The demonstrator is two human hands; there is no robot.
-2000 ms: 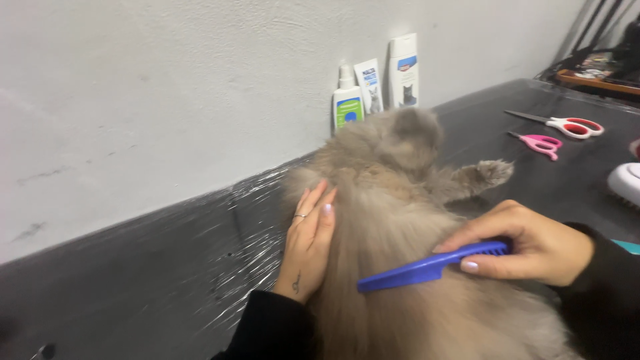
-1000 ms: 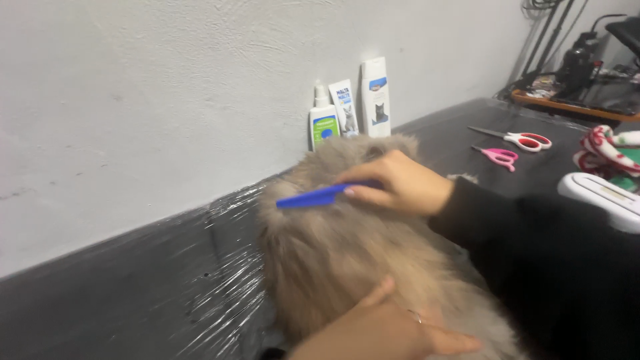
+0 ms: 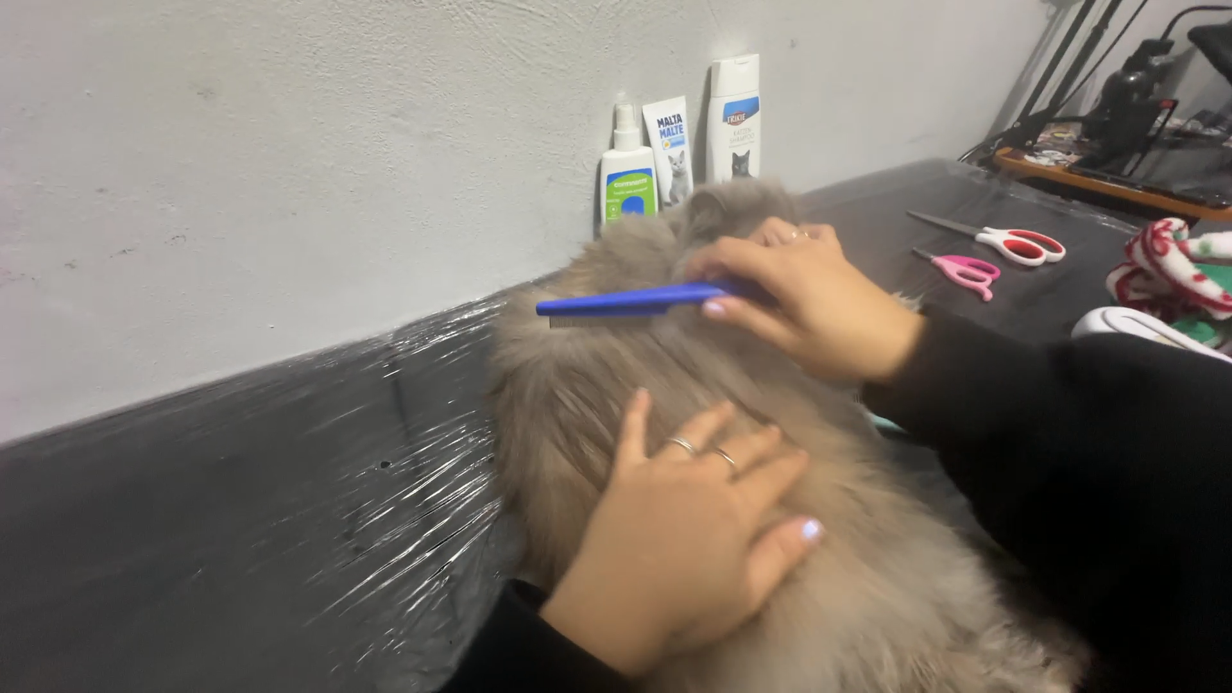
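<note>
A long-haired grey-beige cat [image 3: 847,558] lies on the dark table, its head toward the bottles by the wall. My right hand [image 3: 804,298] grips the handle of a blue comb [image 3: 626,301], whose fine metal teeth rest in the fur of the upper back. Nearer to me, my left hand [image 3: 688,510] lies spread on the cat's back, fingers apart, holding nothing; it wears two rings. The cat's face is hidden from view.
Against the wall stand a spray bottle [image 3: 628,178], a tube [image 3: 672,149] and a shampoo bottle [image 3: 734,120]. Red-white scissors [image 3: 1025,245], pink scissors [image 3: 965,273], a white object [image 3: 1141,325] and a patterned cloth [image 3: 1165,274] lie at right on the plastic-covered table [image 3: 241,520].
My right hand has carried the comb from the lower back to the upper back. My left hand has gone from the cat's left side onto its back, and lies farther forward than one second ago.
</note>
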